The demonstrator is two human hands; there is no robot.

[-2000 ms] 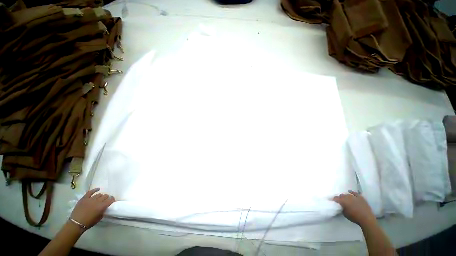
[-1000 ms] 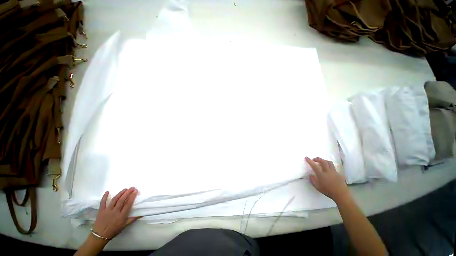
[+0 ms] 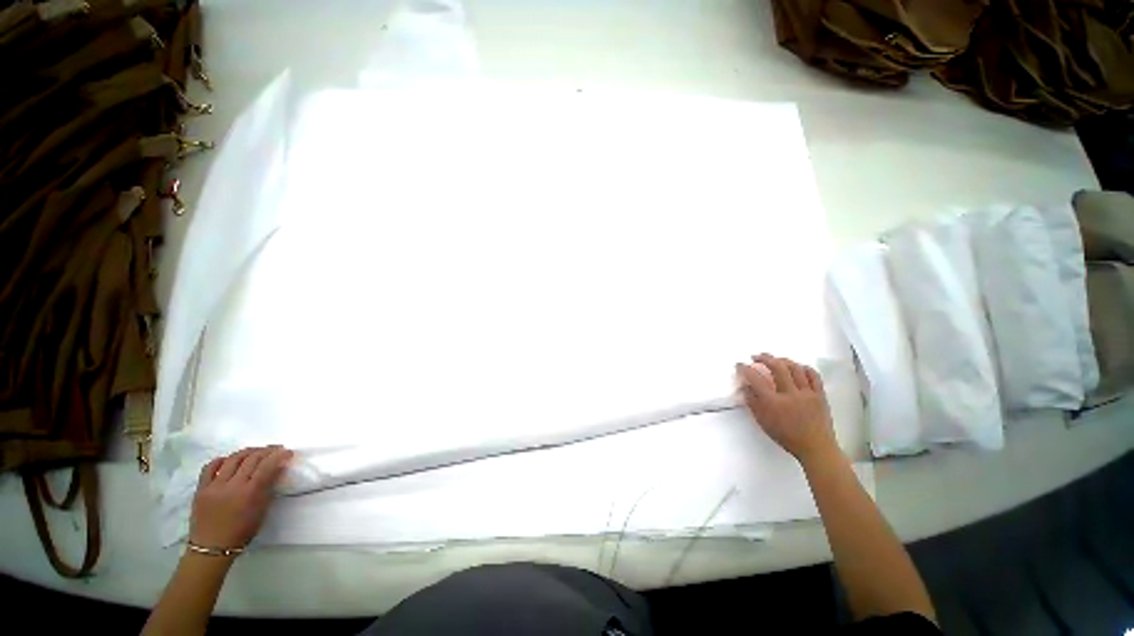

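A stack of large white tissue paper sheets point(image 3: 535, 261) lies in front of me, very bright, with loose creased edges at the left. The near edge of the top paper is folded into a narrow strip that slants up to the right. My left hand point(image 3: 243, 493) holds the strip's left end, fingers curled over it. My right hand point(image 3: 783, 400) holds its right end, farther from the table's front edge. Flat paper shows below the strip. Several white paper pads point(image 3: 951, 329) overlap in a row at the right.
Brown bags point(image 3: 75, 236) with gold clips and a hanging strap loop overlap at the left. More brown bags point(image 3: 958, 50) are piled at the far right. A grey-beige bag point(image 3: 1107, 298) lies beside the pads. The white table point(image 3: 982, 149) has a curved-looking front edge near my body.
The view has shifted. The folded near edge has moved away from me, more at the right. My right hand lifted off it, then took hold farther up; my left hand flattened, then curled over it again.
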